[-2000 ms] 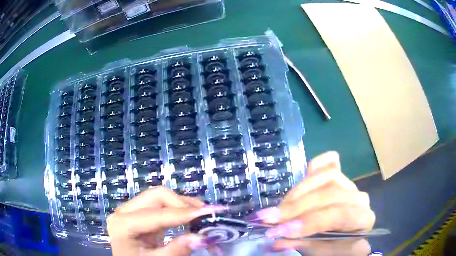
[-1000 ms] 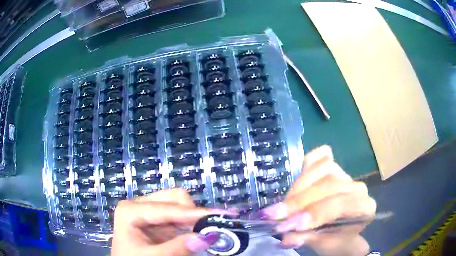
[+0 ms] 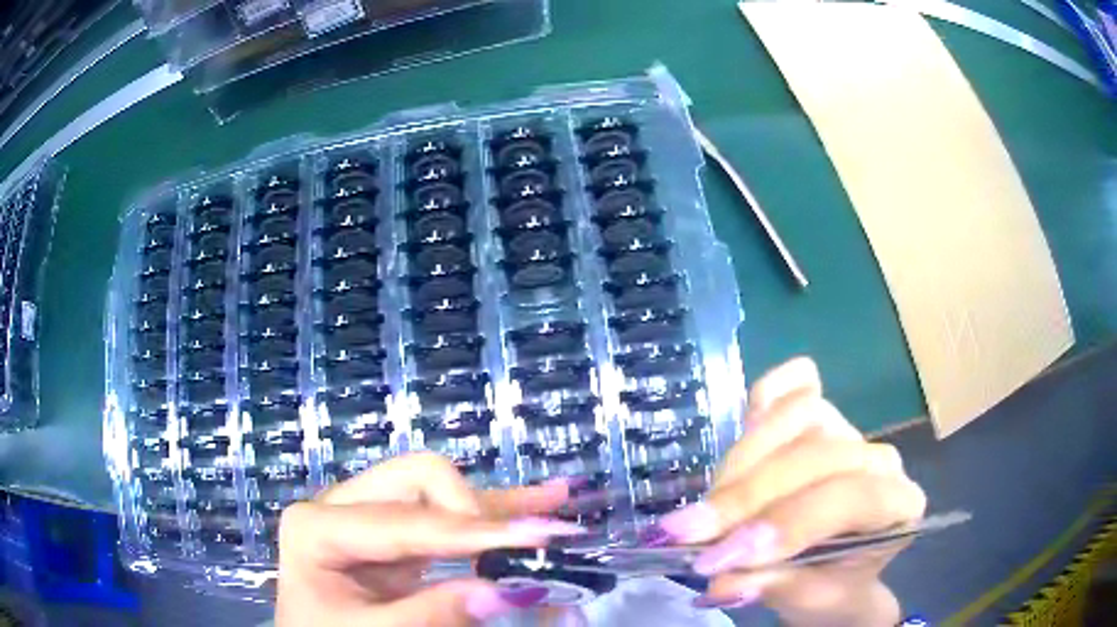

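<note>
A clear blister tray [image 3: 368, 331] holds columns of round black parts [image 3: 443, 257] standing on edge; one pocket in the second column from the right is empty. My left hand [image 3: 417, 545] is at the tray's near edge, its fingers closed on one round black part [image 3: 545, 568], now seen nearly edge-on. My right hand [image 3: 796, 514] holds thin metal tweezers [image 3: 882, 539] that point left. Their tips are at or near the part's right side; whether they touch cannot be told.
A thin brush [image 3: 759, 221] lies right of the tray on the green mat [image 3: 766, 110]. A tan cardboard sheet [image 3: 931, 208] lies further right. Stacked clear trays [image 3: 380, 37] are behind, another tray [image 3: 27, 294] is at far left. The bench edge is at lower right.
The round part has tilted in my left hand, from its pale-centred face showing to nearly edge-on. My right hand and the tweezers have shifted only slightly.
</note>
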